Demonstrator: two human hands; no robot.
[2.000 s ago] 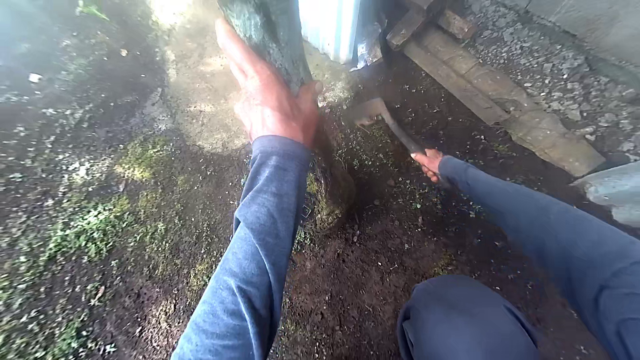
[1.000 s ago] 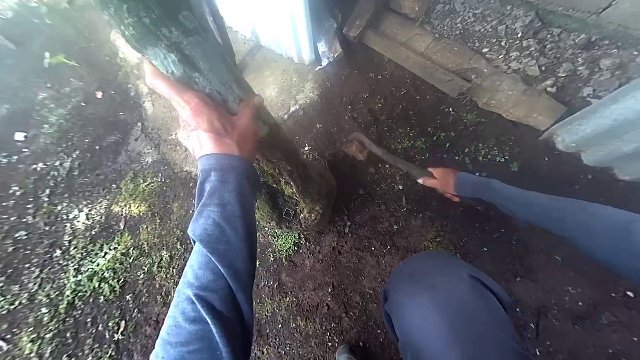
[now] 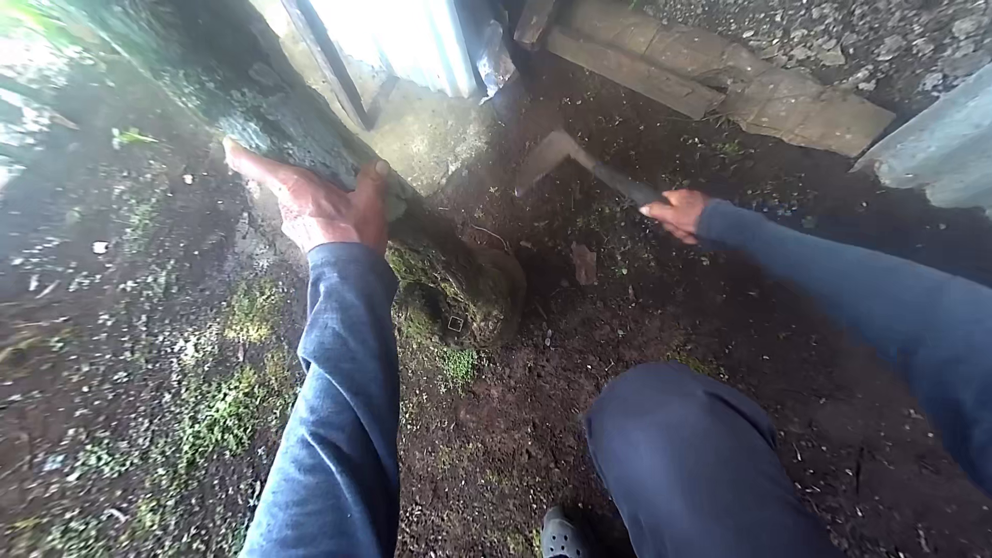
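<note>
My left hand (image 3: 329, 203) lies against the near side of a leaning tree trunk (image 3: 263, 93), its thumb and fingers spread around the bark. The trunk runs down to a mossy base (image 3: 465, 294) in dark soil. My right hand (image 3: 682, 215) is closed on the handle of a small hoe-like tool (image 3: 612, 174) with a flat blade set at an angle. The blade is blurred and hangs above the ground, to the right of the trunk, apart from it. A brown flat fragment (image 3: 584, 264) lies on the soil between the trunk's base and my right hand.
Weathered boards (image 3: 721, 77) lie at the upper right beside gravel (image 3: 837, 39). A corrugated metal sheet (image 3: 945, 143) lies at the right edge, and another bright sheet (image 3: 403, 39) stands behind the trunk. My bent knee (image 3: 682, 442) and a perforated clog (image 3: 559, 535) are below.
The tool's blade, near the soil right of the trunk's base one second ago, is now higher and farther from the base. My left hand remains on the trunk. The view has shifted.
</note>
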